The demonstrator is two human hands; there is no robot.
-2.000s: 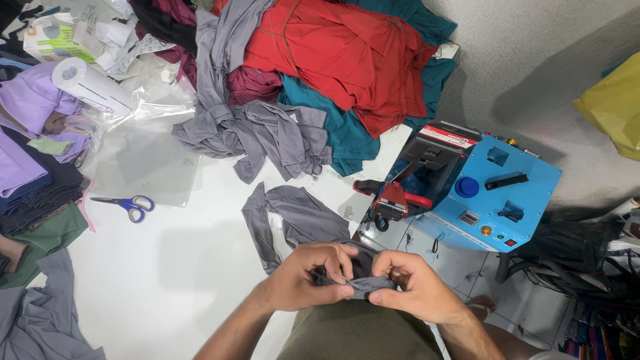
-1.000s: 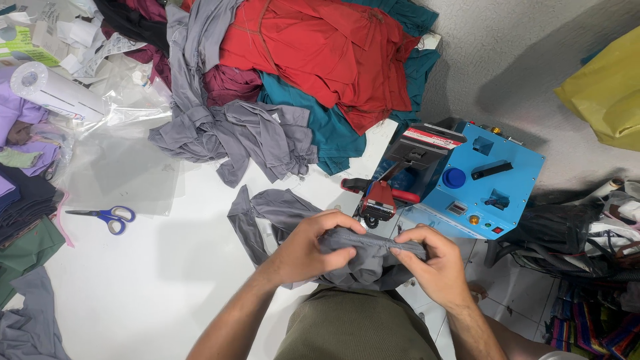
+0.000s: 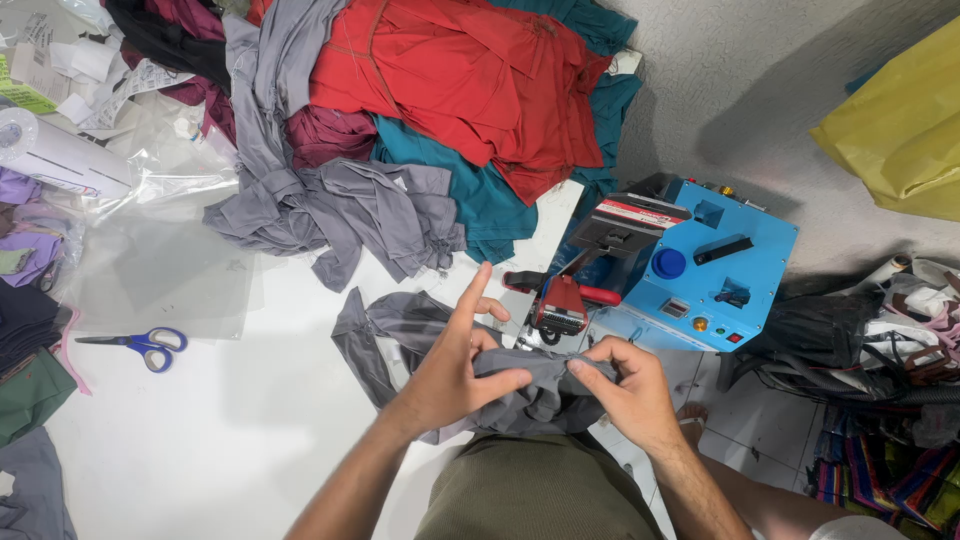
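A grey fabric garment (image 3: 405,315) lies bunched at the table's near edge and over my lap. My right hand (image 3: 626,382) pinches its gathered edge between thumb and fingers. To the left, my left hand (image 3: 465,360) has its index finger raised and its thumb apart, resting against the cloth; whether it grips any of it is hidden. Just beyond the hands stands a red-and-black trimming head (image 3: 562,307) with a comb-like front, beside a blue machine (image 3: 712,270) with knobs and a switch.
Blue-handled scissors (image 3: 142,342) lie on the white table (image 3: 247,435) at left. Behind are piled red garments (image 3: 465,82), teal cloth (image 3: 457,180) and more grey garments (image 3: 360,210). A printed roll (image 3: 60,154) and clear plastic sheets (image 3: 165,262) lie at the upper left. Yellow cloth (image 3: 900,127) hangs at right.
My left hand has opened out from its pinch on the cloth, its index finger now raised. My right hand still pinches the garment's edge.
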